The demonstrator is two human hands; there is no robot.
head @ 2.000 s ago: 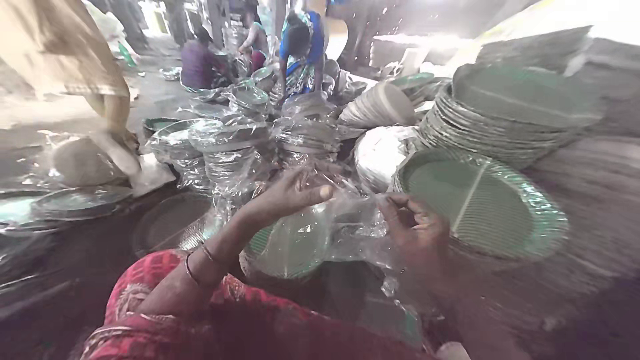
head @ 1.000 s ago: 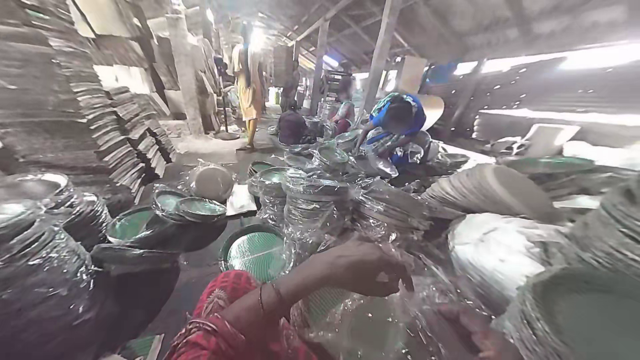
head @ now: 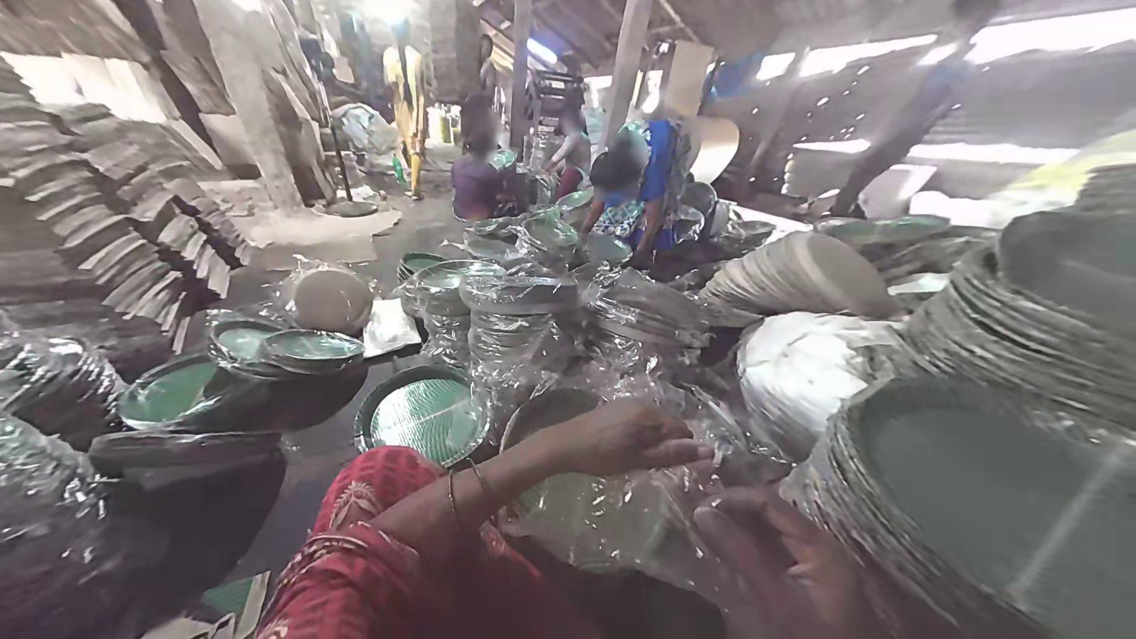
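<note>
My left hand (head: 621, 437), with bangles at the wrist, reaches across a clear plastic film (head: 612, 519), its fingers bent at the film's top edge. Close on the right, my right hand (head: 772, 550) is blurred, its thumb and fingers against the same film. Whether either hand grips the film cannot be made out. Under the film, in front of my lap, a round plate (head: 550, 413) shows in part. A green round plate (head: 424, 413) lies to the left of my left forearm.
Stacked green plates (head: 985, 479) rise at the right. Film-wrapped stacks (head: 519, 328) stand ahead, beside a white bundle (head: 803, 373). More green plates (head: 173, 390) lie at the left. A person in blue (head: 652, 177) bends over plates farther back; other people are behind.
The view has swung up and left since two seconds ago. Both hands stay close together at the plastic film.
</note>
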